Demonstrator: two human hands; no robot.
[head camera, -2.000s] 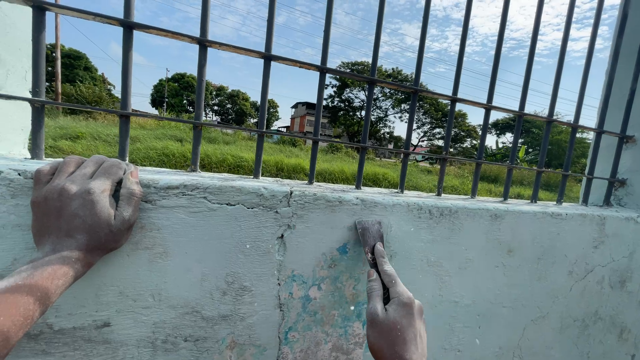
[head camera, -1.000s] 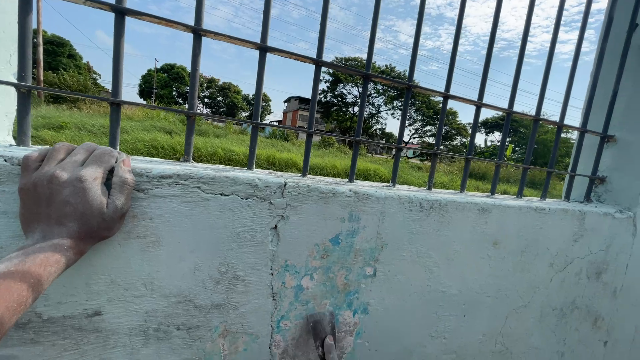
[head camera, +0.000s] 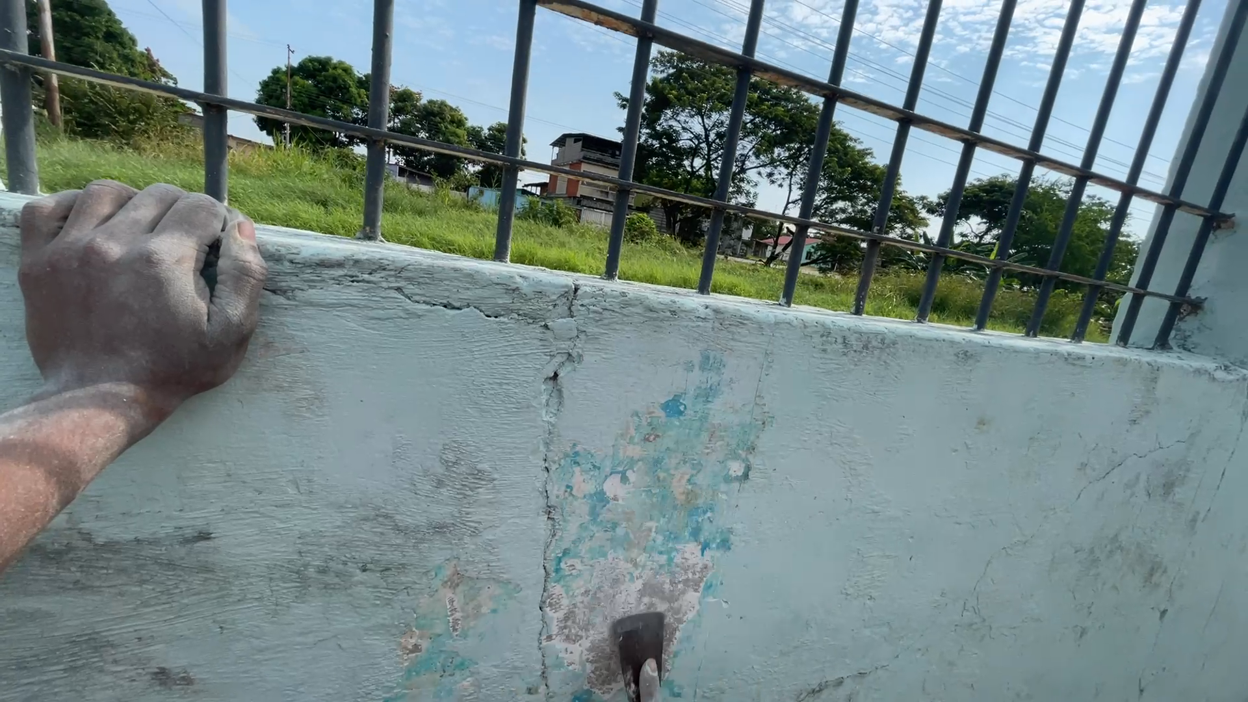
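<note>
My left hand (head camera: 141, 283), dusty, is closed over the top edge of a pale green painted masonry wall (head camera: 926, 468) at the left. At the bottom, a scraper (head camera: 640, 639) lies with its dark flat blade against the wall. Of my right hand (head camera: 648, 680) only a fingertip shows on the scraper; the rest is below the view. The blade is at the lower part of a scraped patch (head camera: 643, 497) where blue, turquoise, pinkish and bare grey layers show. A smaller scraped spot (head camera: 439, 624) lies to its left.
A long vertical crack (head camera: 551, 468) runs down the wall just left of the patch. Dark metal bars (head camera: 629, 146) with crosspieces rise from the wall top and meet a pale pillar (head camera: 1214, 283) at the right. Grass, trees and a building stand beyond.
My right hand and the scraper have moved from near the wall top down to the bottom of the view. The left hand stays on the wall's edge. More of the patch shows uncovered layers.
</note>
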